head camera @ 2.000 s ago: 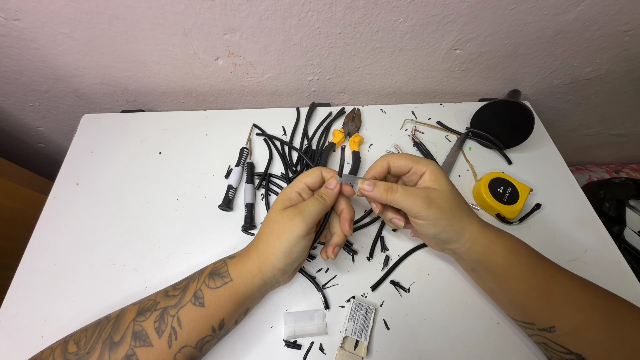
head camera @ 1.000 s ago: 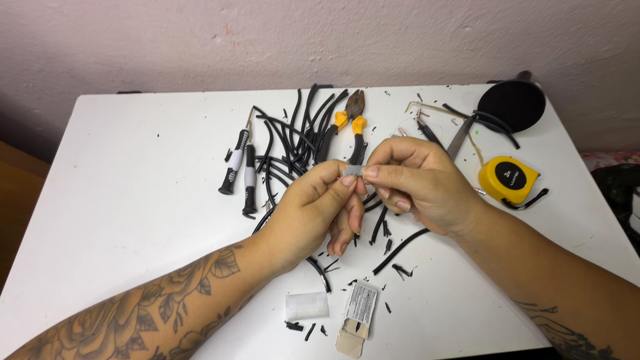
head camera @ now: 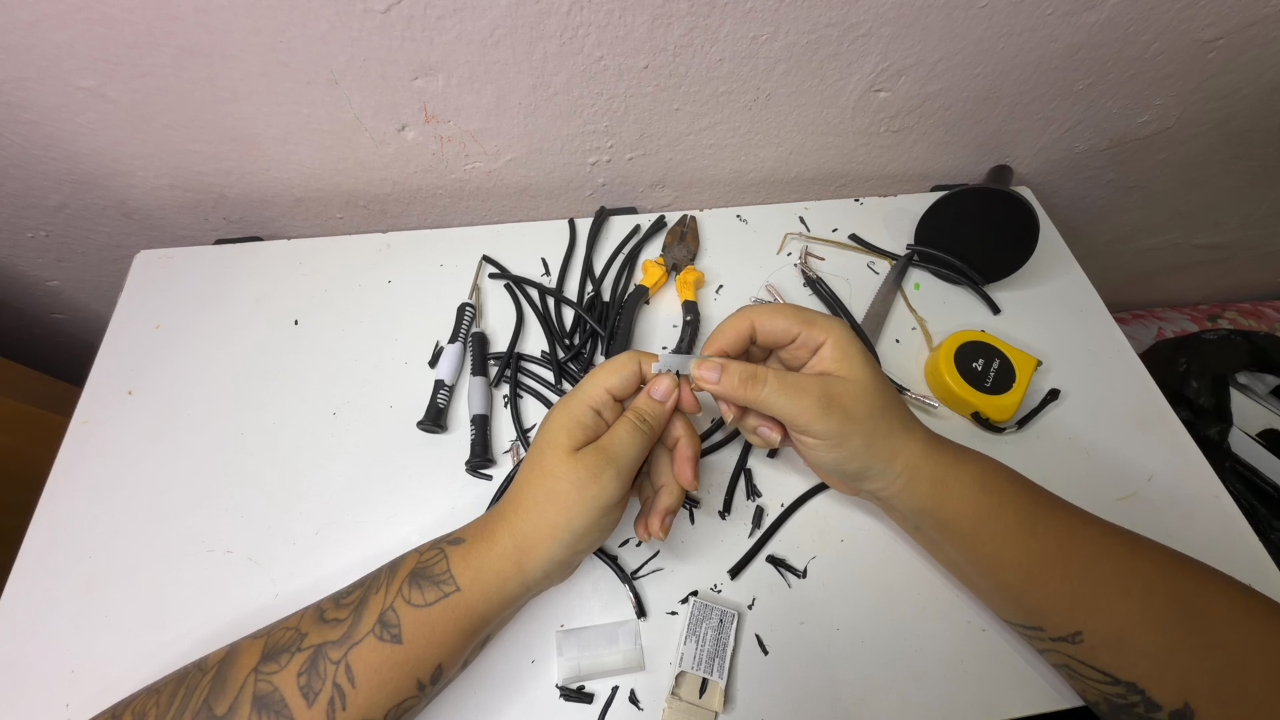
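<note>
Between both thumbs and index fingers is a small, flat, pale translucent strip [head camera: 674, 364] with a notched lower edge, perhaps a blade in its wrapping. My left hand [head camera: 610, 440] pinches its left end, and my right hand [head camera: 800, 390] pinches its right end. Behind the hands lie combination pliers with black and orange handles [head camera: 681, 245] and a bundle of black cable pieces [head camera: 560, 320]. Nearer the front edge are a small open cardboard box [head camera: 706, 645] bearing print and a translucent white wrapper [head camera: 600, 651].
Two small screwdrivers [head camera: 479, 400] lie left of the cables. On the right are a yellow tape measure [head camera: 983, 375], a serrated metal blade [head camera: 885, 300], a round black object [head camera: 977, 235] and cut cable ends. Black sheath scraps [head camera: 785, 568] are scattered about the white table [head camera: 250, 480].
The pale strip shows more fully between my fingers than two seconds ago. Both hands stay close together, holding it. The view has shifted slightly.
</note>
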